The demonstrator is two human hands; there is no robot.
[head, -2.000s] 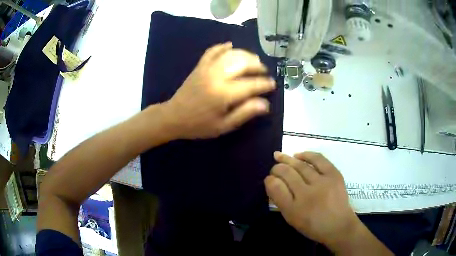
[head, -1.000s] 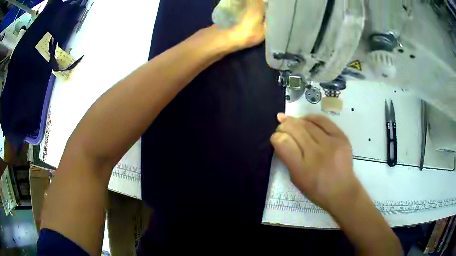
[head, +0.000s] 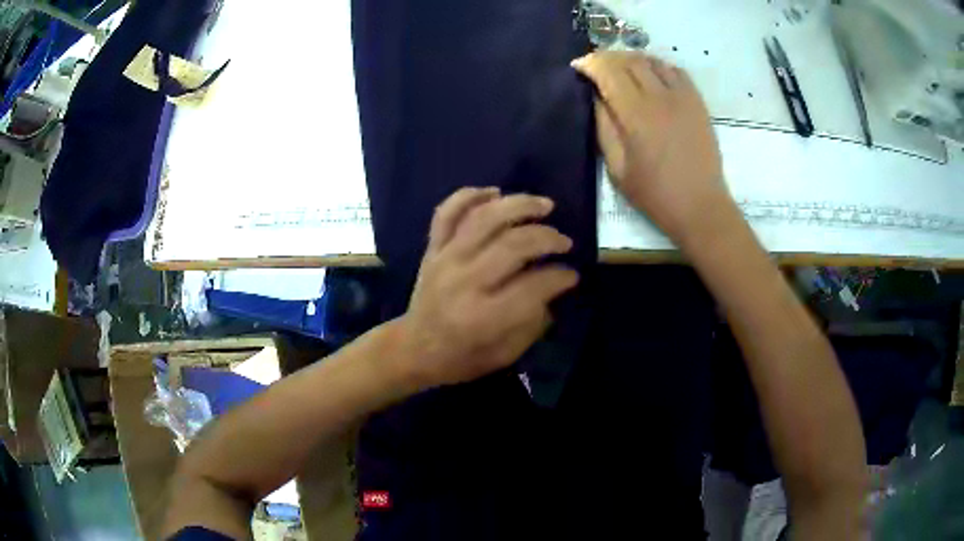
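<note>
A long dark fabric panel (head: 465,116) lies over the table and hangs past its near edge. My left hand (head: 492,280) rests on the panel near the table edge, fingers spread and slightly bent, palm down. My right hand (head: 650,122) is at the panel's right edge, just below the sewing machine's presser foot area (head: 613,30), with thumb and fingertips at the cloth edge. Whether it pinches the cloth cannot be told. The machine head is out of the picture at the top.
Black thread snips (head: 789,87) and a thin metal rod (head: 852,74) lie right of my right hand. A dark bundle (head: 106,137) with a cream ticket (head: 174,76) lies over a purple bin (head: 155,180) at left. An open cardboard box (head: 132,396) stands below left.
The view has tilted down towards my lap. My left hand has moved from beside the machine head down to the panel near the table edge. My right hand stays at the panel's right edge.
</note>
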